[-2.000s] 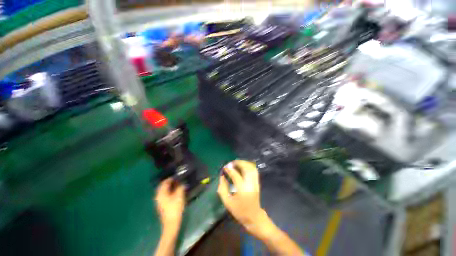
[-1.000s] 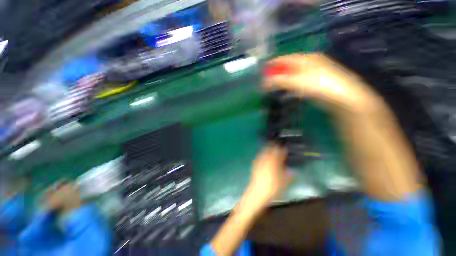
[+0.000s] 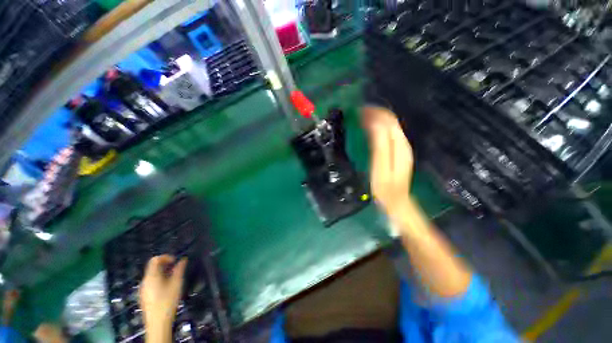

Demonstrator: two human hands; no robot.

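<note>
The black press fixture (image 3: 330, 164) stands on the green mat, its red toggle handle (image 3: 302, 104) raised at the back by the metal post. My right hand (image 3: 390, 157) is just right of the fixture, not touching it, fingers extended; it looks empty. My left hand (image 3: 163, 285) is over the single black blister tray (image 3: 194, 224) at the left, thumb and finger near each other; whether it holds a part is too blurred to tell. Some shiny parts show in the tray's lower pockets.
A tall pile of black blister trays (image 3: 436, 114) stands at the right. A metal post (image 3: 262, 43) rises behind the fixture. A clear plastic bag (image 3: 87, 305) lies left of the tray. Another person's hand (image 3: 50, 333) shows at the lower left edge.
My right hand has left the red handle and moved down, right of the fixture. My left hand has moved from the fixture to the left tray. The view has shifted.
</note>
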